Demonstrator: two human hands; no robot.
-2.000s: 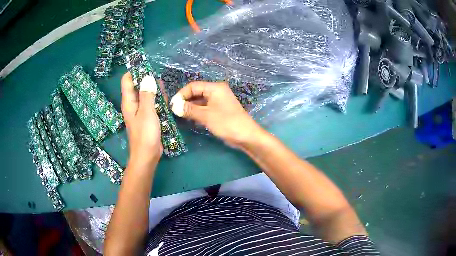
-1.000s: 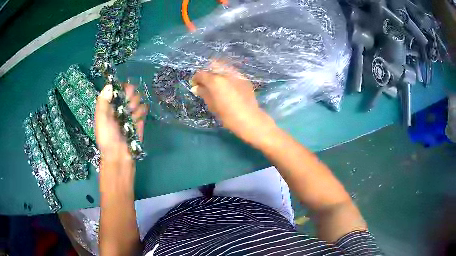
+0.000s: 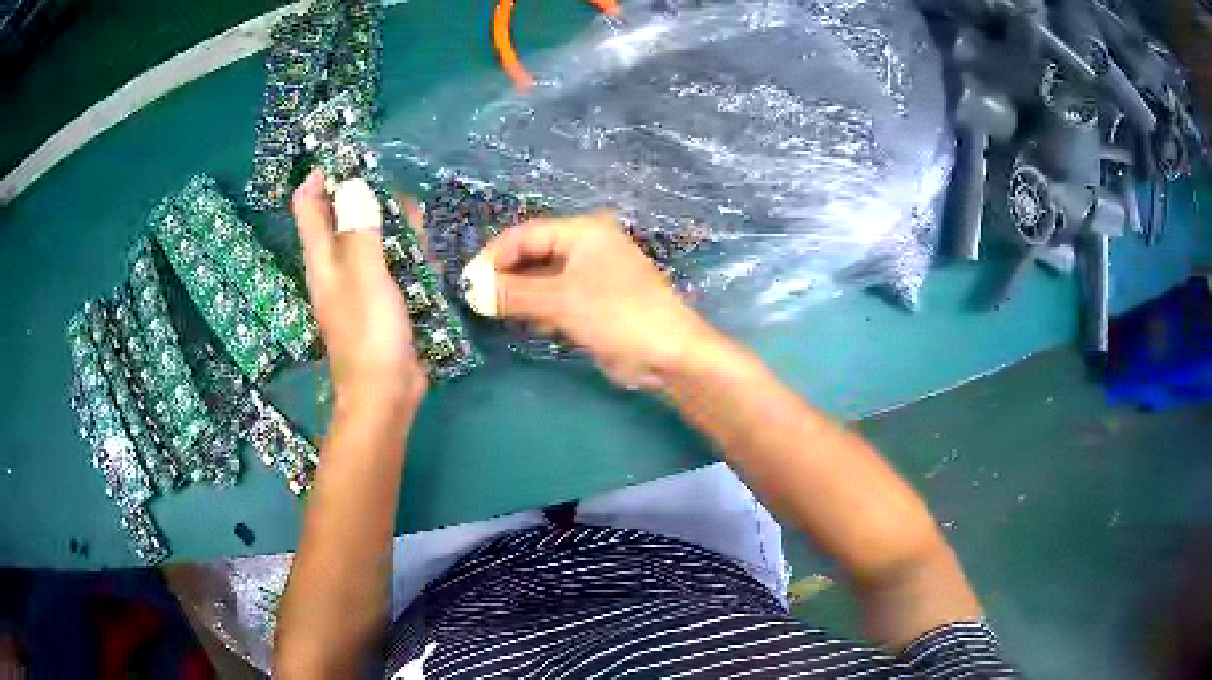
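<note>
My left hand [image 3: 356,286] holds a long narrow green circuit board strip [image 3: 423,303] at a slant, its thumb with a white finger cot lying across it. My right hand [image 3: 572,286] is just right of the strip, thumb and fingertips pinched together, with white cots on the tips. Whether a small part is between those fingertips is too small to tell. The clear plastic bag [image 3: 744,146] lies behind my right hand. Dark small components [image 3: 465,219] show at its near left end, partly hidden by my right hand.
Waiting board strips [image 3: 166,359] lie fanned at the left. More board strips [image 3: 319,60] lie at the far edge. Orange pliers handles [image 3: 508,40] show beyond the bag. Grey plastic housings [image 3: 1050,146] are heaped at the far right, with a blue bin [image 3: 1159,348] below them.
My right hand has come back from the components in the bag to beside the strip. My left hand has moved right and turned the strip so its board face shows.
</note>
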